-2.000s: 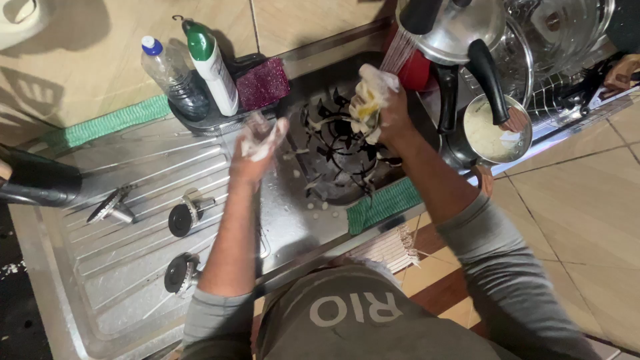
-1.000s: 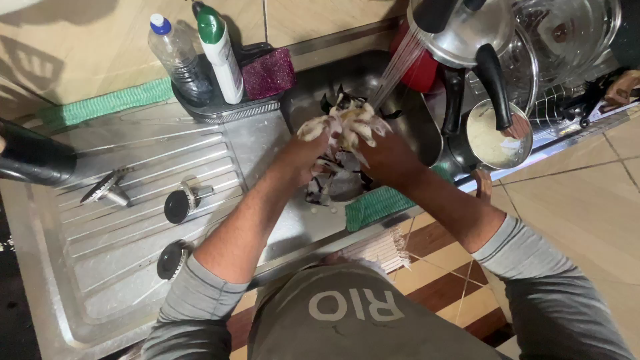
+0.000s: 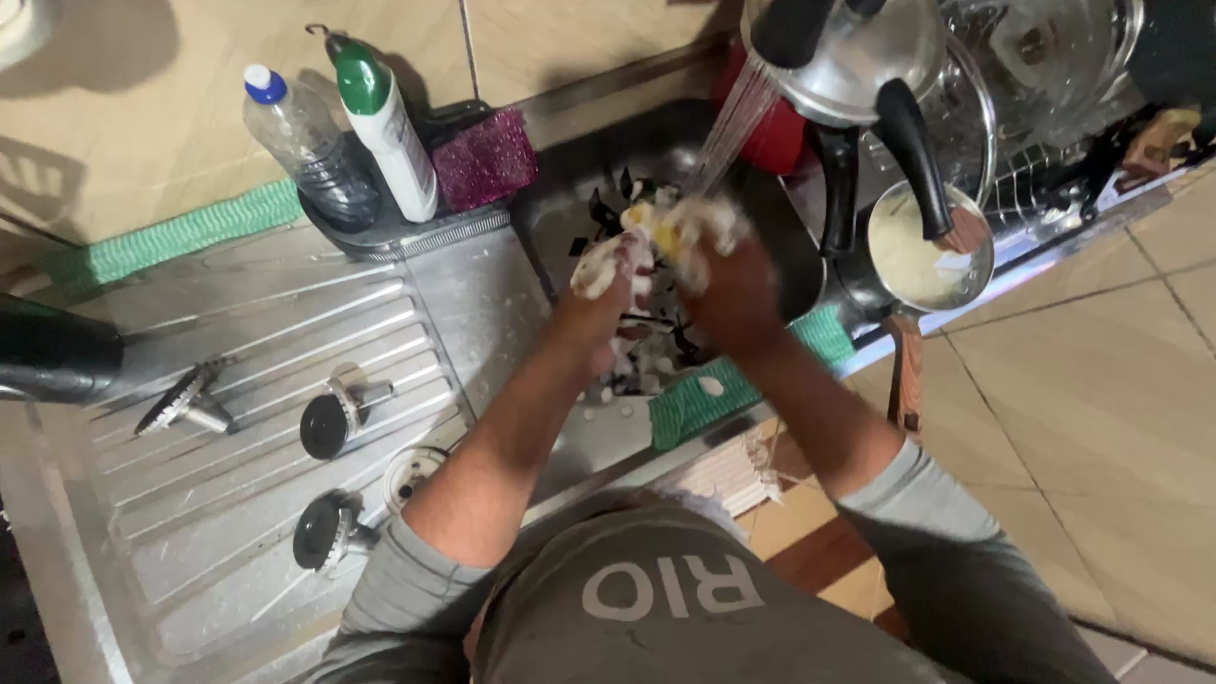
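Over the sink basin (image 3: 798,214), my left hand (image 3: 608,294) is foamy and close beside a yellow sponge (image 3: 668,237); whether it grips anything is hidden by foam. My right hand (image 3: 731,285), blurred and covered in suds, holds the sponge from the other side. Water runs from the faucet (image 3: 793,33) in a spray just behind the hands. Under them in the basin lie black metal pieces (image 3: 603,214) that look like stove grates, with foam on them. Several stove burners with black caps (image 3: 325,426) lie on the ribbed drainboard (image 3: 218,503) to the left.
A clear plastic bottle (image 3: 309,152), a white bottle with green cap (image 3: 389,142) and a magenta sponge (image 3: 484,160) stand behind the drainboard. Right of the basin are a pot with dark handles (image 3: 855,76), a small pan (image 3: 912,256) and glassware. Green cloths (image 3: 180,233) line the edges.
My hands were apart two seconds ago, the right one holding the foamy sponge. They came together over the basin and are still close together. A round white part now shows beside my left forearm.
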